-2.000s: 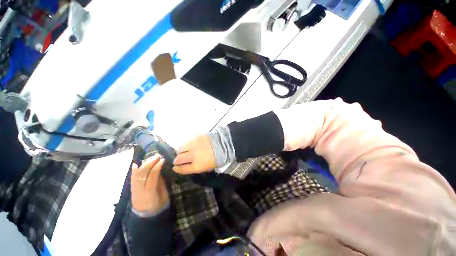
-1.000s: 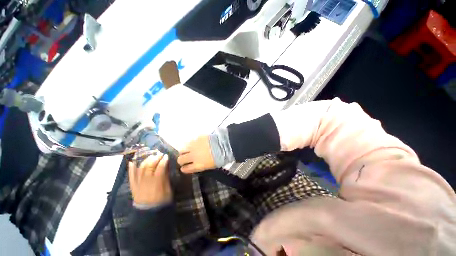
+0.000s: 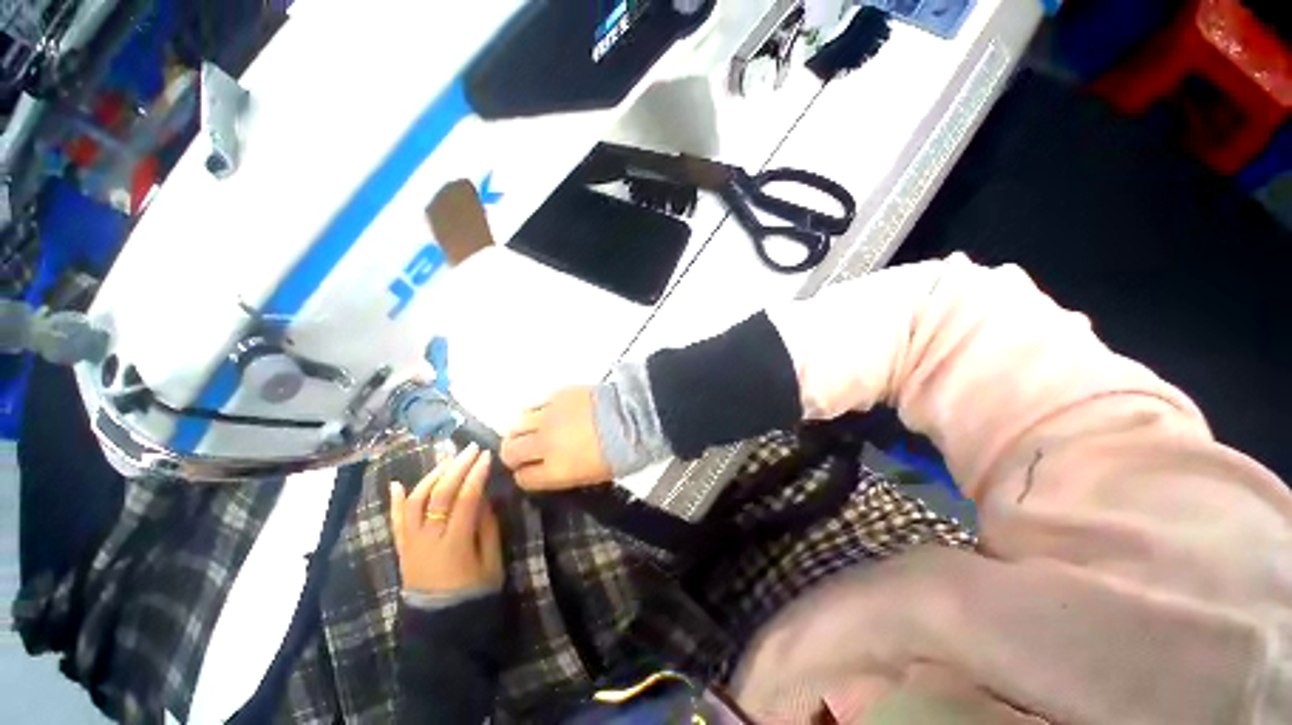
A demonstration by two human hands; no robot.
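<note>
A dark plaid garment piece (image 3: 371, 545) runs from the needle area of the white sewing machine (image 3: 326, 170) down to my lap. My left hand (image 3: 446, 524), with a ring on one finger, lies on the plaid cloth just in front of the needle area, fingers towards the machine. My right hand (image 3: 556, 442) pinches the black binding tape (image 3: 479, 431) beside the small blue-grey piece (image 3: 429, 411) at the foot. The two hands' fingertips nearly meet. The needle itself is hidden.
Large black shears (image 3: 788, 213) and a flat black pad (image 3: 609, 241) lie right of the needle area. A brown tag (image 3: 459, 221) is on the machine body. A black brush-like tuft (image 3: 853, 43) is further right. A red stool (image 3: 1204, 85) stands at upper right. More plaid cloth (image 3: 156, 567) heaps at left.
My left hand has flattened onto the plaid cloth, and more plaid shows left of it than two seconds ago. My right hand stays almost in place. The view has shifted slightly.
</note>
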